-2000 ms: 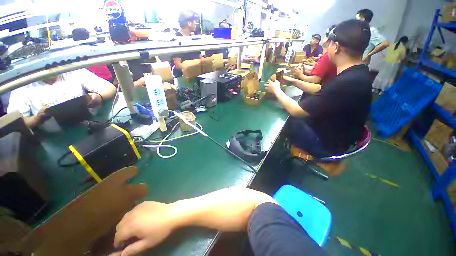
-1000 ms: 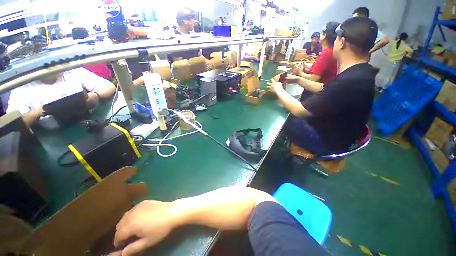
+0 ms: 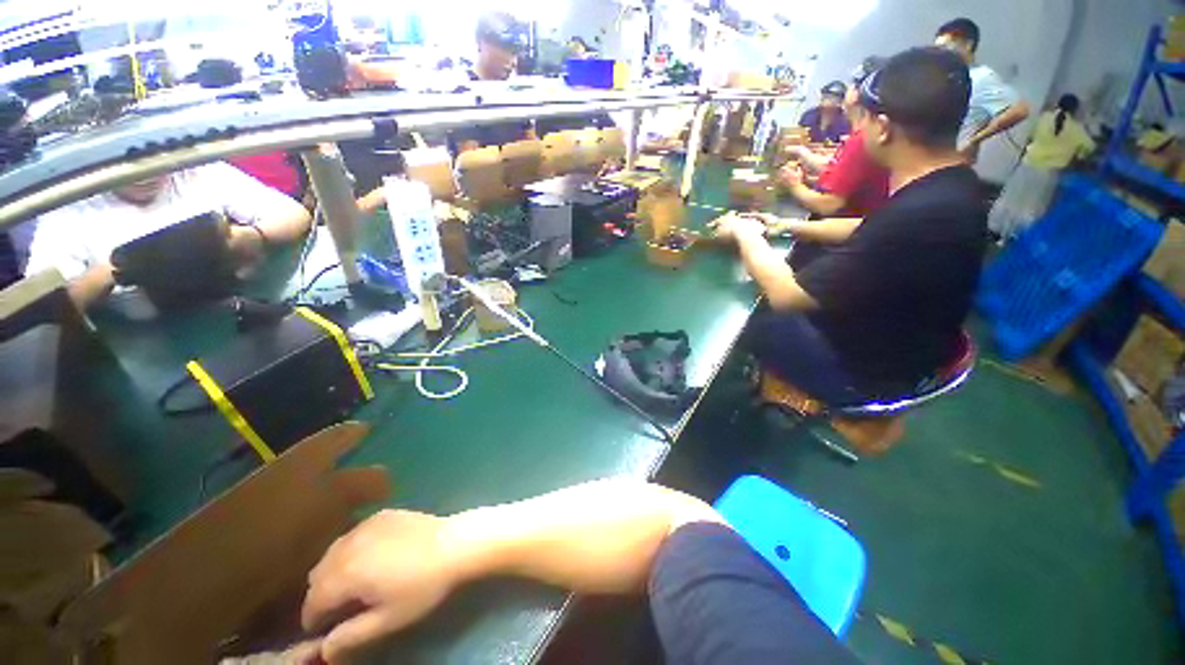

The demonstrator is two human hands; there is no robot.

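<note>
A brown cardboard box lid (image 3: 241,526) stands up at the lower left, with its box cut off by the bottom edge. My right hand (image 3: 377,587) reaches in from the right at the front of this lid. Its fingers are bent down at the bottom edge, and what they touch is unclear. A pale, blurred patch lies beside the fingertips and cannot be told clearly. My left hand is not clearly in view.
A black unit with yellow edges (image 3: 280,383) stands behind the lid. A black strapped item (image 3: 647,368) lies near the bench edge. A blue stool (image 3: 795,552) is below. A person in black (image 3: 910,260) sits further along. A rod slants across the green bench.
The view has shifted slightly. A pale patch now shows beside my right fingertips, and more brown cardboard shows at the far lower left. My right hand stays near the lid.
</note>
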